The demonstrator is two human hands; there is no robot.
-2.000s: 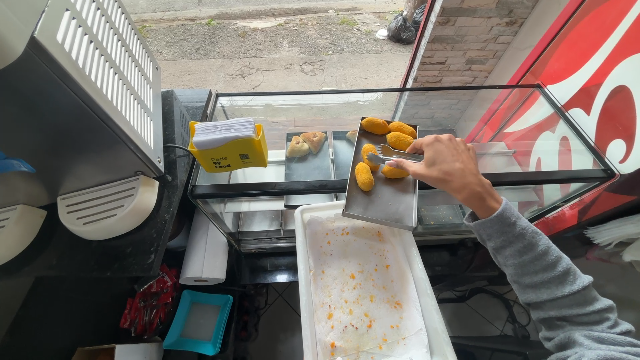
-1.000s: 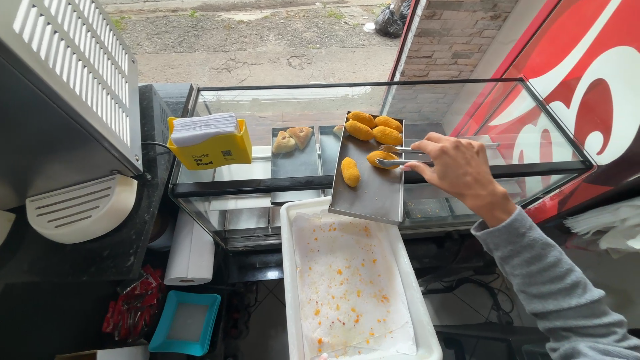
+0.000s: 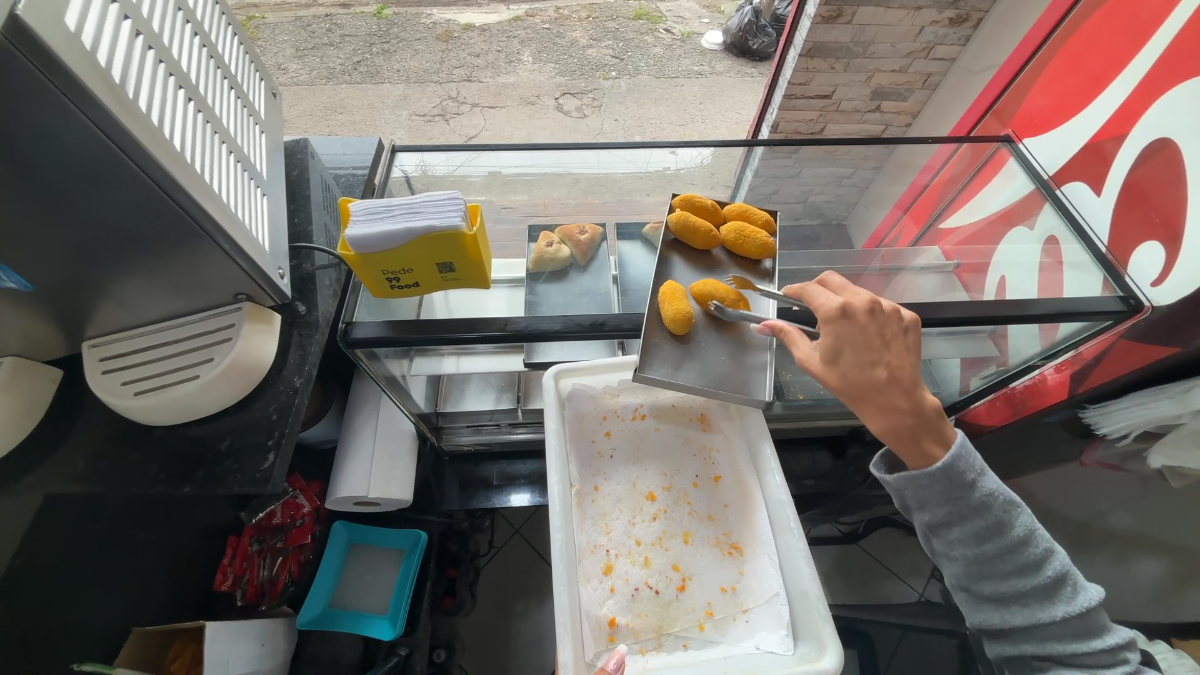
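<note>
My right hand (image 3: 858,352) holds metal serving tongs (image 3: 773,309), whose tips are at the sides of a breaded, fried oval snack (image 3: 718,295). That snack lies on a metal tray (image 3: 708,361) beside another one (image 3: 675,307), and several more are grouped at the tray's far end. The metal tray rests on the glass display case and overlaps the far end of a white plastic bin (image 3: 816,600). White paper (image 3: 675,525) with orange crumbs lines the bin. Of my left hand (image 3: 613,660) only a fingertip shows, at the bin's near end; the rest is out of frame.
A glass display case (image 3: 506,330) holds trays with triangular pastries (image 3: 565,246). On top stands a yellow napkin holder (image 3: 417,267). At left are a steel machine (image 3: 141,159), a paper roll (image 3: 373,450), red sachets (image 3: 277,544) and a turquoise dish (image 3: 364,581).
One snack near the tongs two seconds ago now lies with the group at the tray's far end. The tongs have moved to another snack. A left fingertip has come into view at the bin.
</note>
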